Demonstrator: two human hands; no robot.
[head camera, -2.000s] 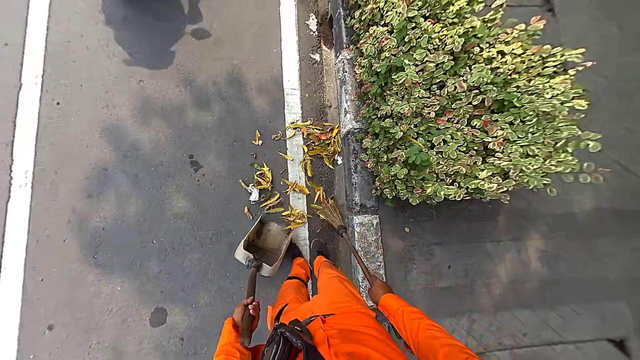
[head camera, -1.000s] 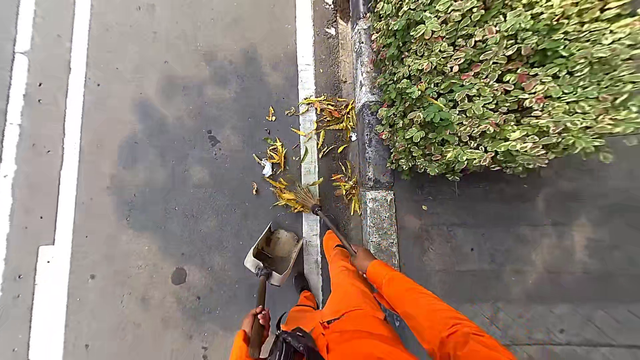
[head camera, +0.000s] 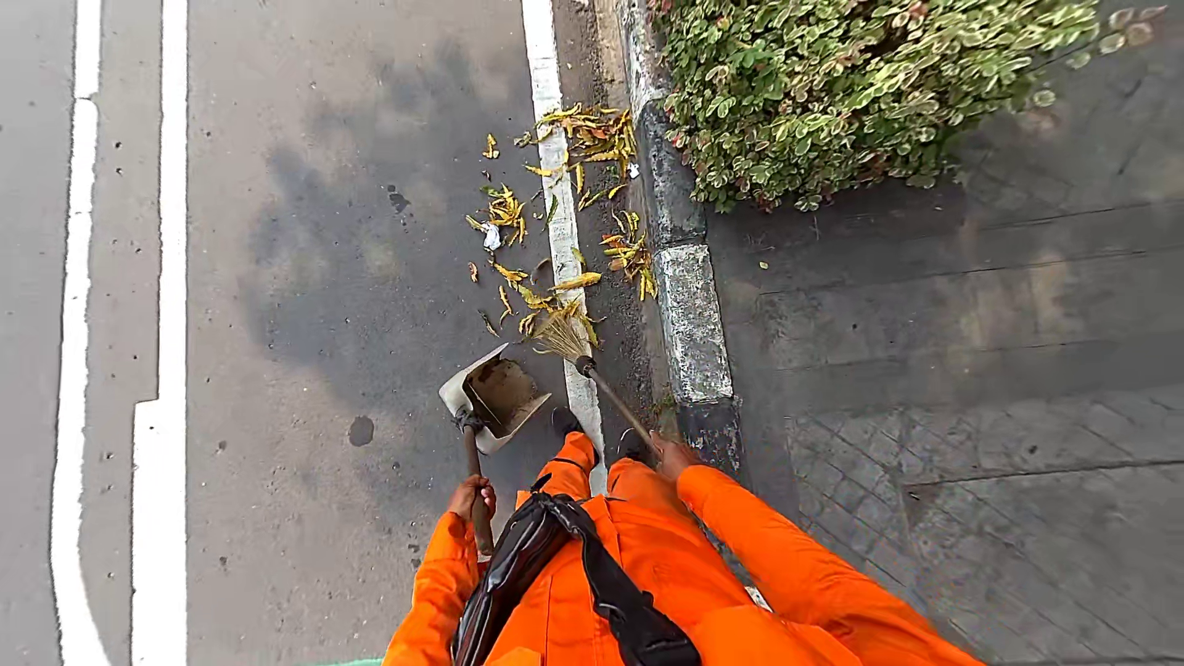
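My left hand (head camera: 473, 498) is closed around the wooden handle of a dustpan (head camera: 499, 398), whose scoop rests low over the asphalt with its inside bare but for dirt. My right hand (head camera: 674, 456) grips the stick of a broom (head camera: 562, 338); its bristles touch yellow leaves on the white road line. More yellow leaves (head camera: 597, 134) lie across the line near the curb, and another bunch (head camera: 629, 254) sits in the gutter. Left of the line, a small heap of leaves (head camera: 505, 209) lies beside a white scrap (head camera: 491, 236).
A black and white painted curb (head camera: 694, 324) runs along the right of the gutter. Beyond it are a variegated leafy bush (head camera: 860, 92) and a paved walkway (head camera: 971, 370). White lane lines (head camera: 162, 370) mark the road at the left. A black bag (head camera: 527, 564) hangs at my front.
The broom has shifted from the gutter side onto the white line beside the dustpan. Some leaves near the dustpan have been moved along with the bristles. Both hands keep their holds.
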